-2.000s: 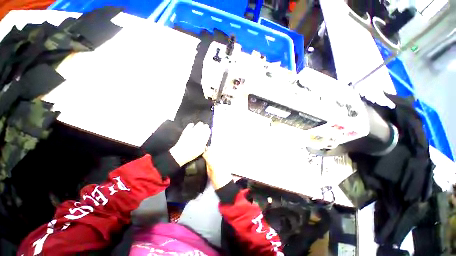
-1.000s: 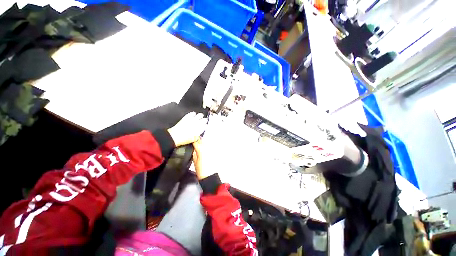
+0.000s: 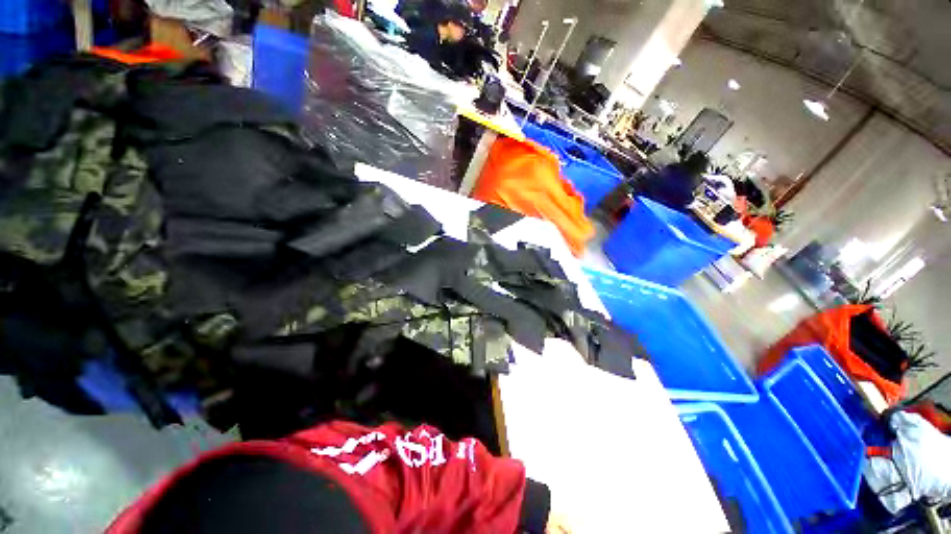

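Note:
A large pile of black and camouflage cut pieces point(image 3: 271, 229) covers the left part of the white sewing table point(image 3: 594, 438) and hangs over its front edge. My left hand point(image 3: 559, 525) is cut off by the bottom edge, with only a small part showing past the black cuff of the red sleeve. What it holds is hidden. My right hand is not in view. The sewing machine is not in view.
Blue plastic crates point(image 3: 667, 339) stand along the table's far side. An orange bundle point(image 3: 532, 188) and a plastic-wrapped stack point(image 3: 381, 110) are beyond the pile. People sit farther back among tables. Another orange bundle point(image 3: 834, 339) is at the right.
The view has swung left, away from the sewing machine and towards the pile. My right hand has left the picture, and my left hand is now mostly cut off at the bottom.

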